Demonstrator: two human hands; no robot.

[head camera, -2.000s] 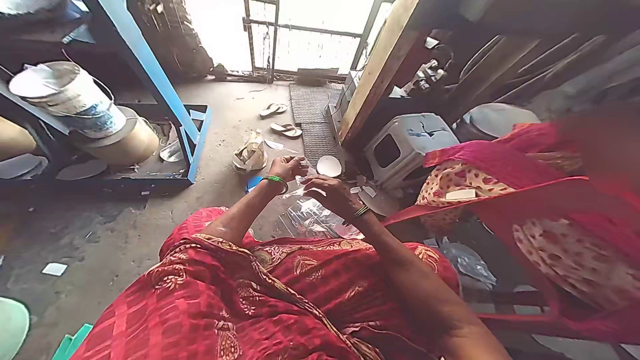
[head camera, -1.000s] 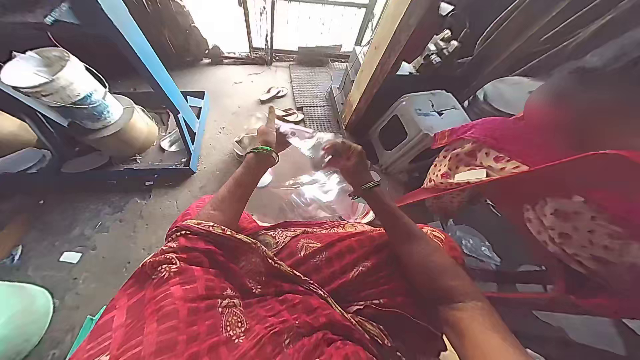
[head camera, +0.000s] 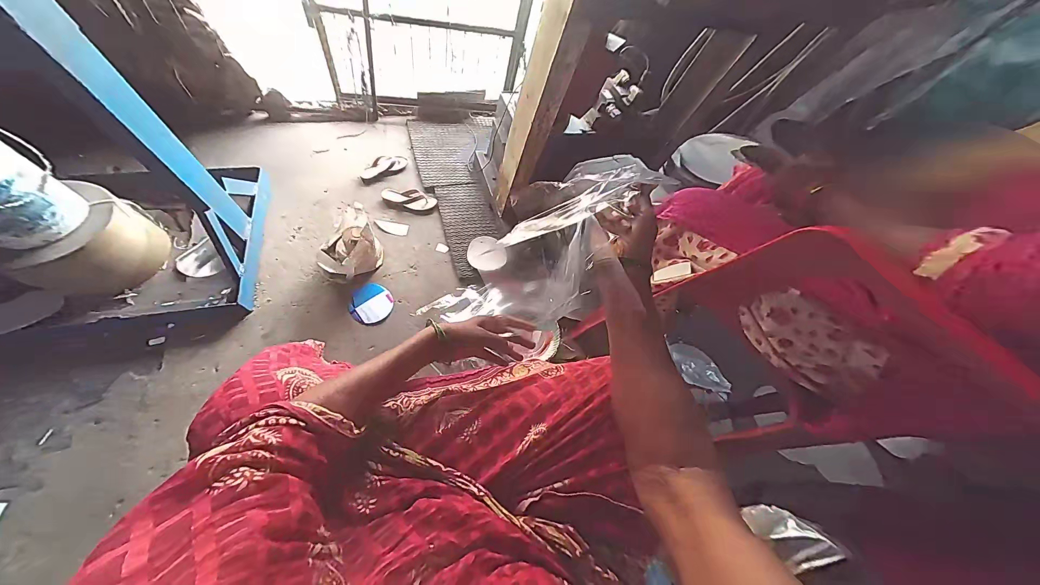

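Observation:
A large clear plastic bag [head camera: 552, 252] stretches across the area in front of my lap. Its upper right end is gripped in my raised right hand [head camera: 630, 223], near the red chair. Low beside the bag's lower edge is my left hand [head camera: 496, 337], palm down with its fingers spread over a pinkish round item [head camera: 543, 345] that is partly hidden. Whether those fingers touch the plastic cannot be told. A white disc [head camera: 486, 253] shows to the left of the bag, and a blue and white round piece [head camera: 371, 303] lies on the floor.
Another person [head camera: 959, 219] is close on my right, by a red plastic chair [head camera: 853, 252]. Sandals [head camera: 409, 201] and a crumpled brown bag [head camera: 352, 248] lie on the floor ahead. A blue metal frame [head camera: 253, 244] with buckets [head camera: 122, 244] stands left, a wooden post [head camera: 536, 97] ahead.
My right hand has moved up and to the right with the bag's end. My left hand, raised one second ago, has come down near my lap. The view has shifted closer to the floor ahead.

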